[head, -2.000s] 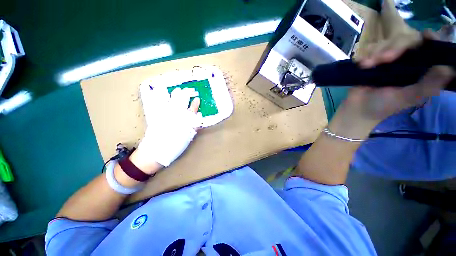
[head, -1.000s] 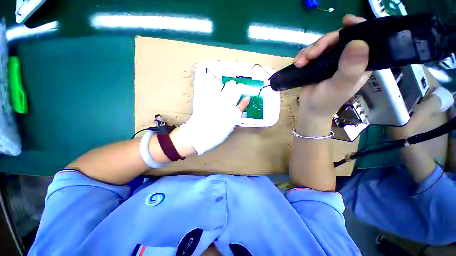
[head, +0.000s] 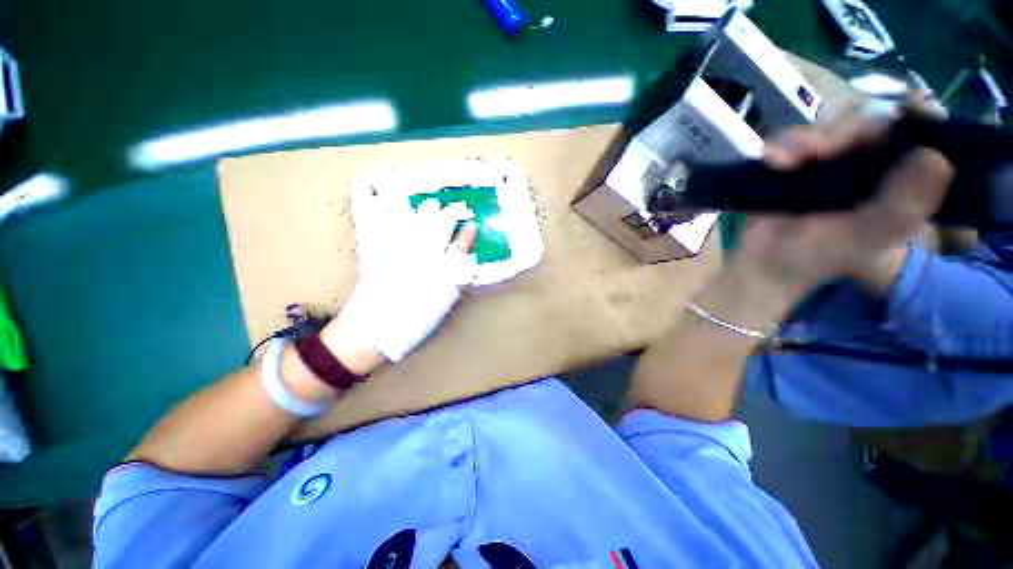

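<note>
A white housing (head: 520,228) lies open side up on the tan cardboard sheet (head: 500,333), with a green circuit board (head: 492,239) inside. My left hand (head: 409,267), in a white glove, lies over the left part of the housing and holds it, fingers on the board. My right hand (head: 828,189), bare and blurred, grips a black electric screwdriver (head: 778,187). The screwdriver's tip is at the front pick-up point of the white and black screw feeder (head: 694,139). Whether a screw is on the tip cannot be told.
The feeder stands on the cardboard's right end. A blue cylinder with wires (head: 507,15) and white housings (head: 702,11) lie on the green bench (head: 122,256) at the back. A green-handled knife (head: 10,333) is at the left edge. Another person's blue sleeve (head: 955,322) is at the right.
One second ago the screwdriver tip was over the board in the housing; my right hand has since moved it right to the feeder. My left hand still holds the housing. The camera view has shifted.
</note>
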